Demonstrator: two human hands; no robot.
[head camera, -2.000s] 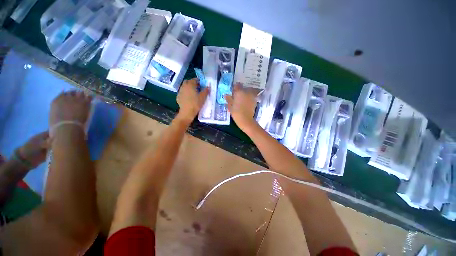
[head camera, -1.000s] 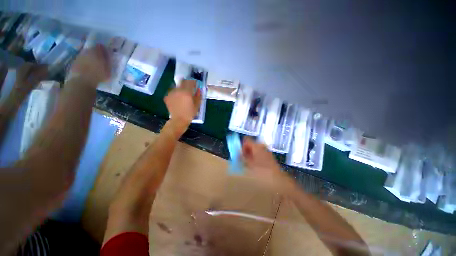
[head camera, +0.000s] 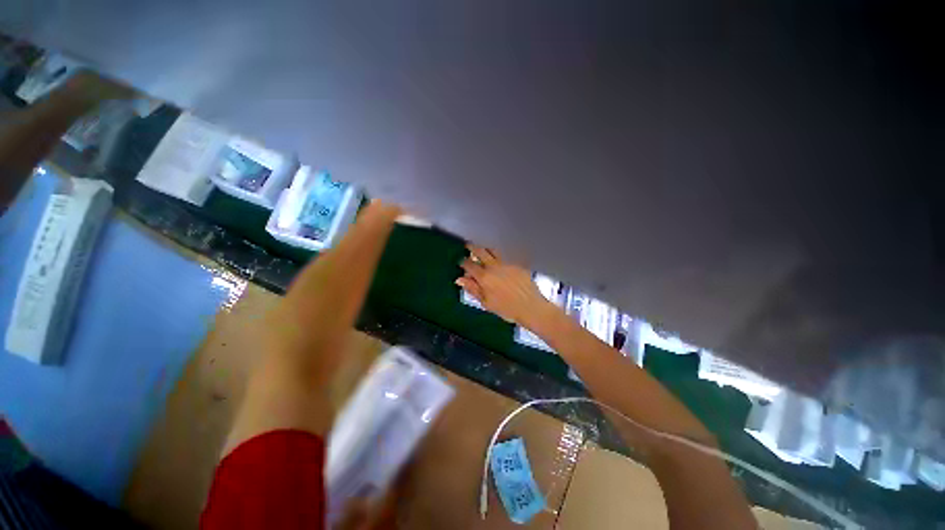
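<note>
My left hand (head camera: 358, 248) reaches over the belt, blurred; the pale overhead panel hides its fingertips, so I cannot tell its grip. My right hand (head camera: 499, 285) is over the belt near the panel's edge, fingers apart, nothing seen in it. A blurred clear tray (head camera: 389, 419) is over the brown bench, tilted, beside my left forearm. A skin-coloured patch shows at its lower end; I cannot tell whose. A light blue leaflet (head camera: 515, 479) lies on the bench. A tray with a blue leaflet (head camera: 311, 207) stands on the belt left of my left hand.
The overhead panel (head camera: 622, 135) covers much of the view. More trays and boxes (head camera: 798, 427) line the green belt (head camera: 414, 277). A white cord (head camera: 549, 402) crosses the belt edge. A white box (head camera: 57, 271) lies on the blue surface at left. Another person's arm (head camera: 52, 124) reaches in.
The overhead panel covers more of the view. My right hand has moved back up to the belt. The blue leaflet it held is gone from it; one now lies on the bench. A tray now shows over the bench.
</note>
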